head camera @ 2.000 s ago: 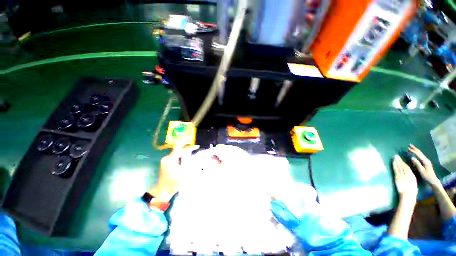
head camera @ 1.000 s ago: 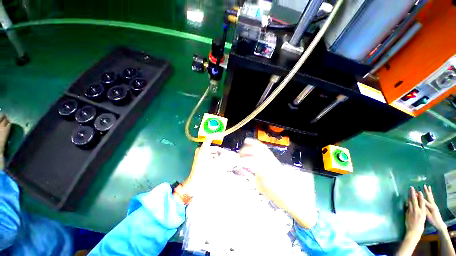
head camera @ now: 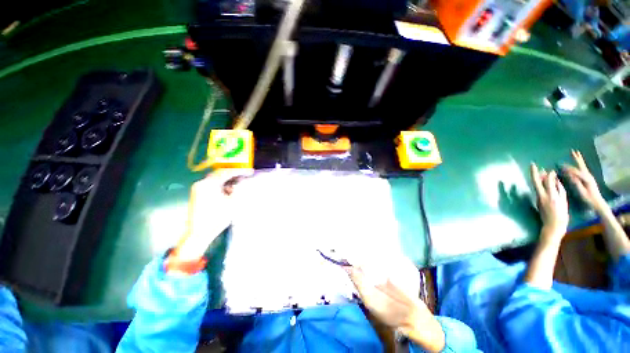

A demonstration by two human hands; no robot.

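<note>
A bright, overexposed white sheet or tray (head camera: pixel 311 220) lies before the press, with small dark marks along its near edge. My left hand (head camera: pixel 209 207) is at its far left corner, by the left button box; a small dark thing shows at the fingertips, too blurred to tell if it is held. My right hand (head camera: pixel 388 300) is over the near right part of the sheet, with a thin dark curved piece (head camera: pixel 333 258) at its fingertips. The orange press fixture (head camera: pixel 326 145) sits beyond the sheet, with a small orange round piece (head camera: pixel 326 129) above it.
Green-button yellow boxes stand left (head camera: pixel 231 147) and right (head camera: pixel 418 149) of the press (head camera: pixel 338 41). A black tray (head camera: pixel 41 227) with several round black components (head camera: pixel 94 138) is at left. A black cable (head camera: pixel 424 220) runs from the right box. Another person's hands (head camera: pixel 552 203) are at right.
The view has shifted, and the white sheet now shows more fully. My right hand has moved from the sheet's far edge to its near right part. My left hand stays near the left button box.
</note>
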